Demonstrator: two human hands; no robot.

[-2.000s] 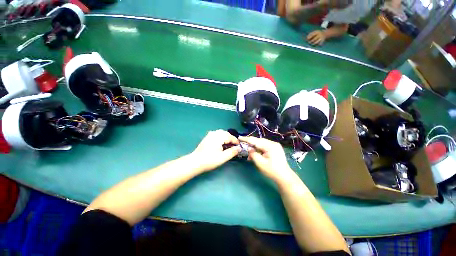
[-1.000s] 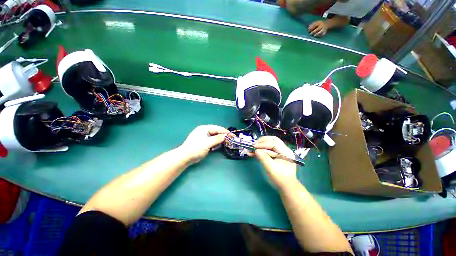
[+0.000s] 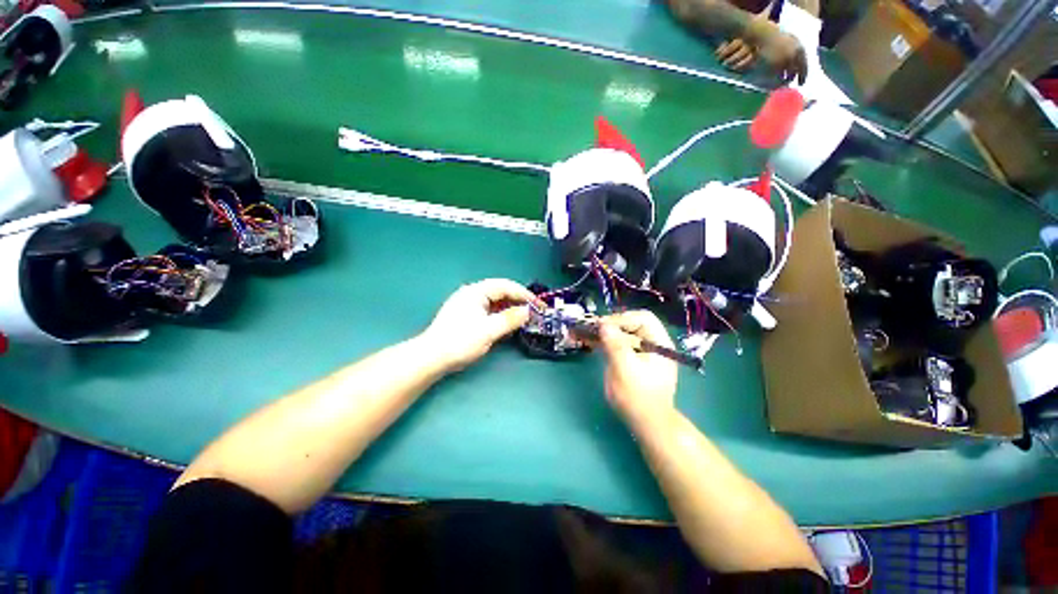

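A black camera head [image 3: 555, 339] with exposed silvery electronics lies on the green bench in front of me, wired to a white-and-black camera housing [image 3: 600, 215] just behind it. My left hand [image 3: 485, 323] is at the head's left side, its fingertips pinching thin wires of the wire harness. My right hand [image 3: 636, 362] holds slim dark tweezers [image 3: 673, 352], which look like tweezers or a similar tool, with the tip over the electronics. The exact contact at the tip is too small to tell.
A second housing [image 3: 714, 238] stands right of the first. An open carton [image 3: 812, 348] with black heads is at the right. More wired units [image 3: 191, 163] lie at the left. A shiny green conveyor [image 3: 464, 99] runs behind. Another person's hand [image 3: 766, 49] shows beyond it.
Since the oldest frame, the slim tool has appeared in my right hand and the head is more uncovered. The red-ended unit behind the carton has moved left along the conveyor.
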